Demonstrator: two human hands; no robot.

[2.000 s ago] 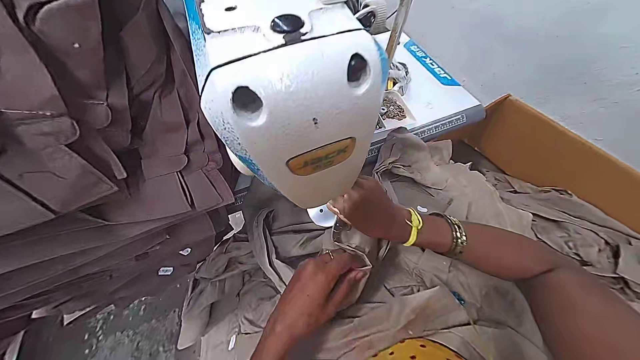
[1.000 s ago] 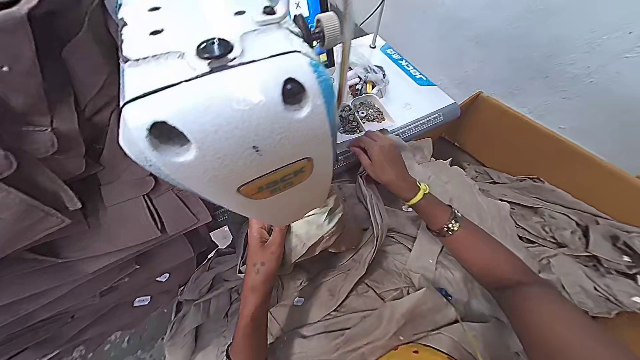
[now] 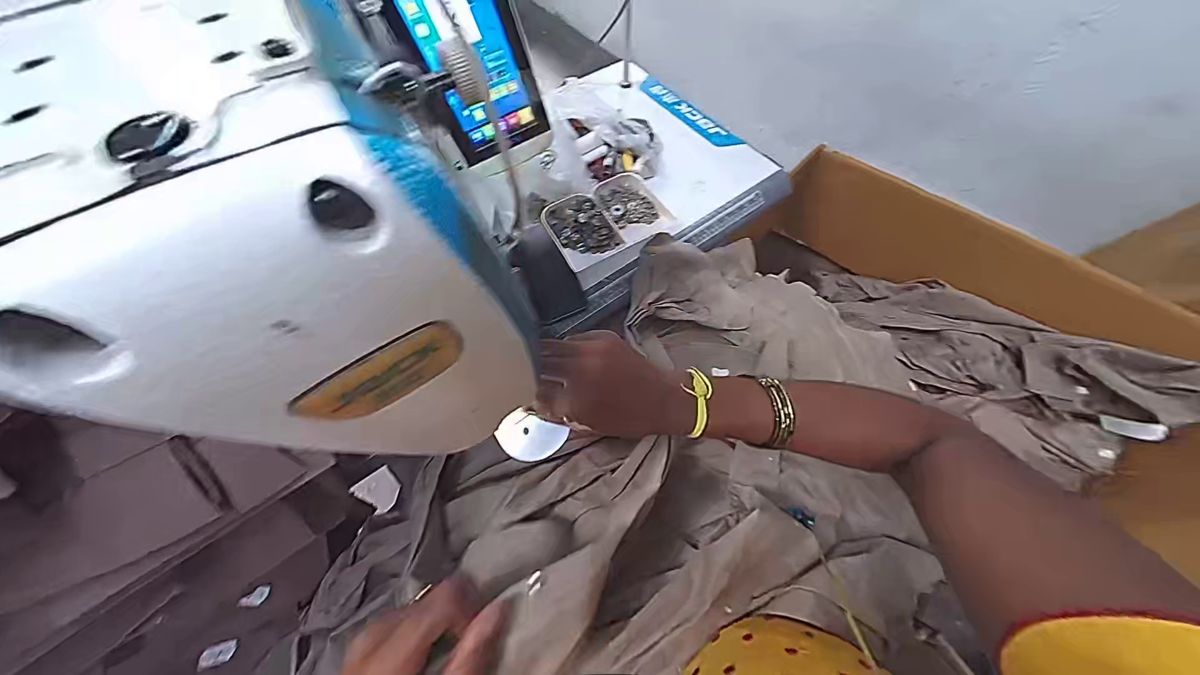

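The white and blue head of an industrial sewing machine [image 3: 216,281] fills the upper left. My right hand [image 3: 609,384], with a yellow band and bangles at the wrist, is beside the lower right edge of the machine head, near a round white disc [image 3: 532,434]. Its fingertips are partly hidden, so what they hold cannot be told. Low in the view, my left hand [image 3: 427,628] is blurred and lies at the crumpled grey-brown fabric [image 3: 562,553]; whether it grips the cloth is unclear. The fabric spreads under both hands and to the right.
Behind the machine head stand a lit control screen [image 3: 483,75], a divided tray of small metal parts [image 3: 583,225] and a plastic bag of small items [image 3: 614,145]. A cardboard box wall [image 3: 956,225] edges the right side. Dark brown fabric pieces [image 3: 122,544] are stacked at left.
My right hand has moved from beside the parts tray back to the machine head. My left hand has left the underside of the machine head and is now lower, at the fabric. The view has shifted.
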